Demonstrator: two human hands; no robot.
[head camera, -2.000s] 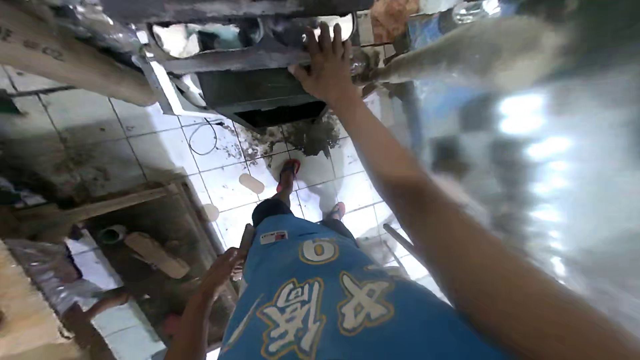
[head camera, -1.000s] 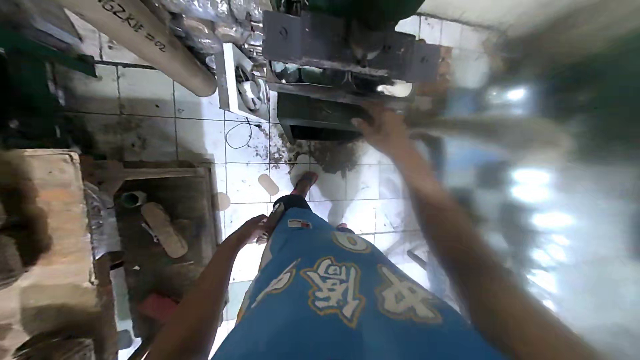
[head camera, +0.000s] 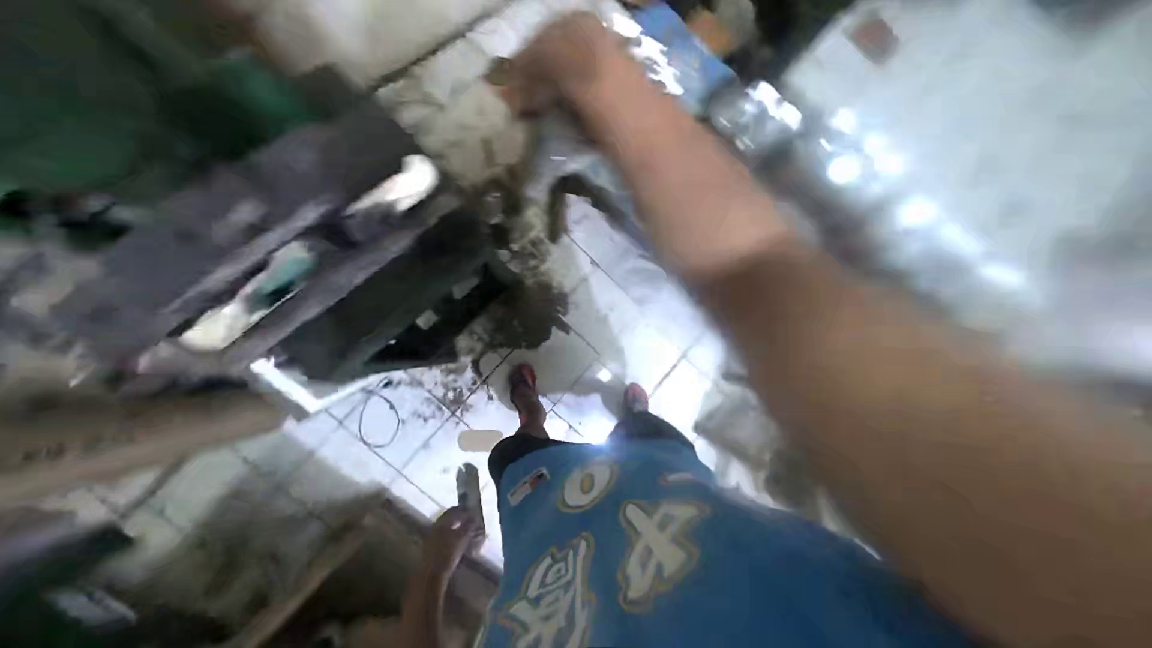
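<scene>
My right hand (head camera: 553, 63) is stretched out at the top centre, its fingers curled down near a dirty pale surface; blur hides whether it grips anything. Low at the left of my blue shirt, my left hand (head camera: 454, 531) is closed around a flat grey object (head camera: 469, 490) that points up from the fist. Left of centre stands a dark metal machine frame (head camera: 252, 243) with long slots, and a dark open tray or chute (head camera: 405, 297) juts from its side. Dark debris (head camera: 531, 315) lies beside that on the tiles.
A long tube or roll (head camera: 135, 432) lies at the left. A wire loop (head camera: 379, 420) and a pale oval piece (head camera: 480, 440) are on the white tiled floor. At the lower left is a wooden-edged frame (head camera: 315, 576). Shiny, blurred material (head camera: 756, 117) fills the upper right.
My right hand has left the machine's edge and now reaches beyond it at the top. The view has turned strongly. The flat grey object in my left hand shows more plainly now.
</scene>
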